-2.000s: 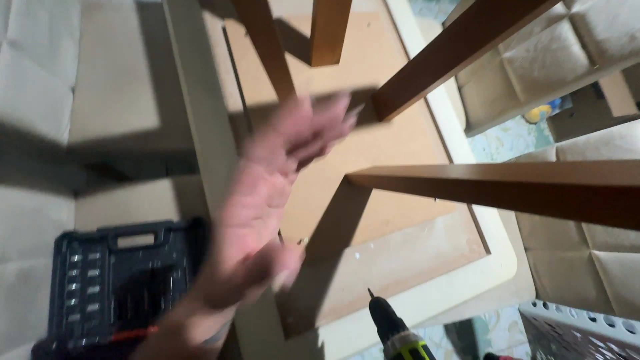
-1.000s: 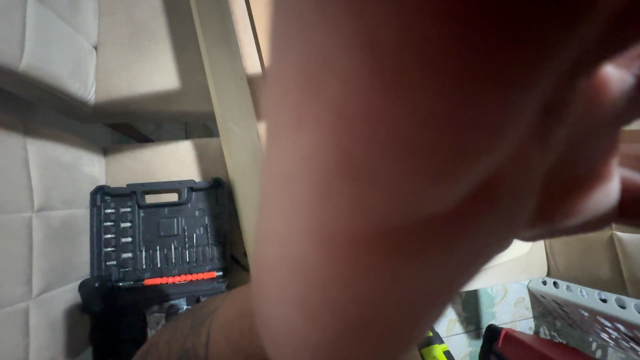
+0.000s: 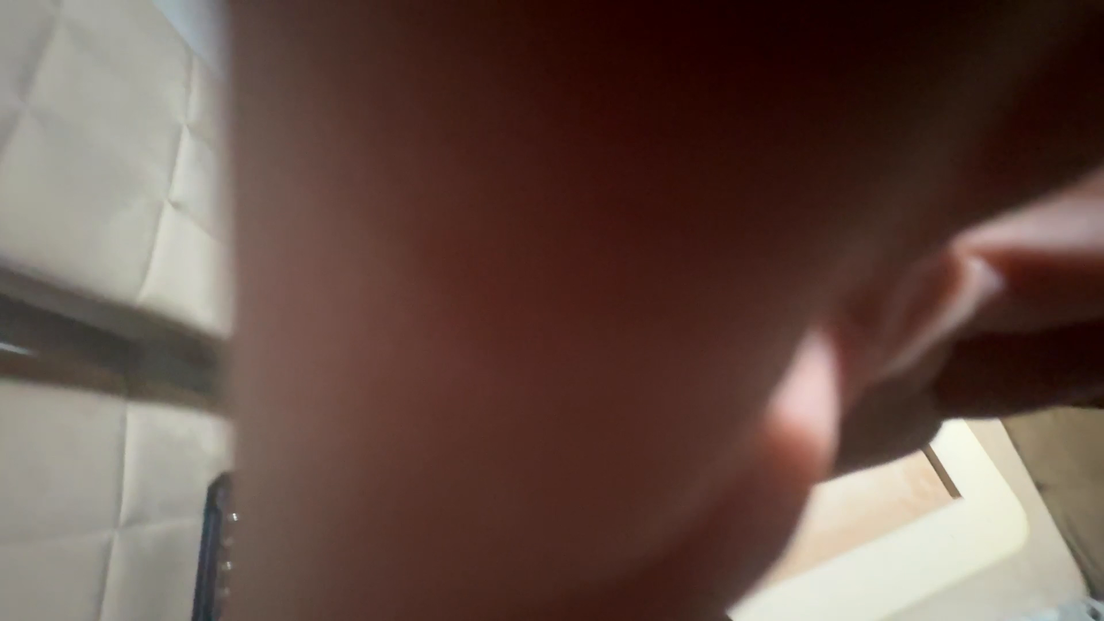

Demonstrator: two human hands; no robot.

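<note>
My left hand is very close to the camera, blurred and dark, and covers most of the view. Fingers show at the right edge; their grip and anything between them cannot be made out. Below them, at the lower right, part of the pale frame of an upturned table and its wooden underside panel show. The edge of a dark plastic tool case is visible at the lower left, beside the hand. My right hand is not seen. The table legs and the power drill are out of sight.
Beige quilted upholstery fills the left side, with a dark gap between its upper and lower parts. A brownish upholstered surface lies beyond the table corner at the right.
My left hand has come from above the table up close to the camera. The table legs and drill, visible two seconds ago, are out of sight. The view has shifted.
</note>
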